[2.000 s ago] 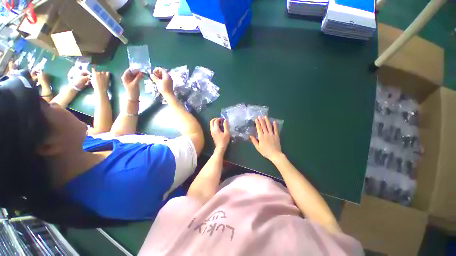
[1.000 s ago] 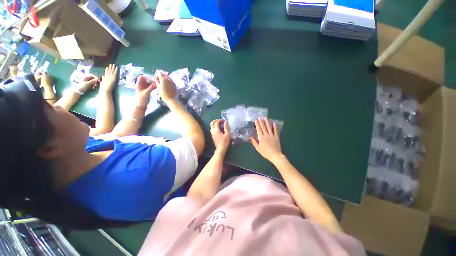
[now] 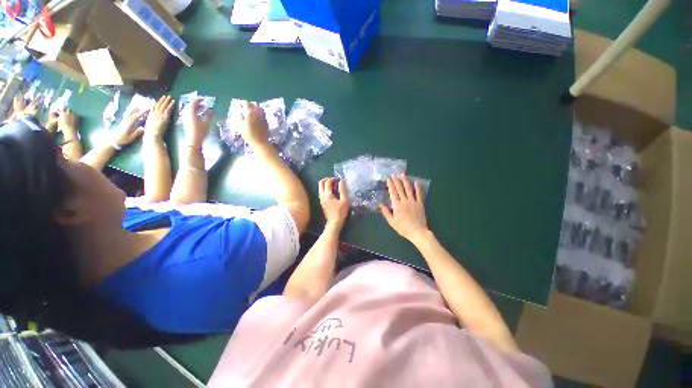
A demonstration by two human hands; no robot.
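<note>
A small overlapping group of clear zip-lock bags [image 3: 369,171] with dark contents lies on the green bench in front of me. My left hand [image 3: 334,201] is at the left edge of the group, fingers curled against the bags. My right hand [image 3: 406,204] lies palm down with its fingers spread over the right part of the group. One clear bag corner sticks out to the right of my right hand. Whether my left fingers pinch a bag is too small to tell.
Left, a neighbour in blue and white [image 3: 190,265] handles a bag pile [image 3: 303,132]. A blue box [image 3: 338,30] and printed stacks [image 3: 529,26] are at the far side. Right, an open carton [image 3: 664,220] holds packed rows of bags [image 3: 599,220], beside a pale post [image 3: 622,47].
My hands and the bags under them have hardly moved. The neighbour's raised bag has come down to the bench, and the neighbour's hands have shifted among the bags.
</note>
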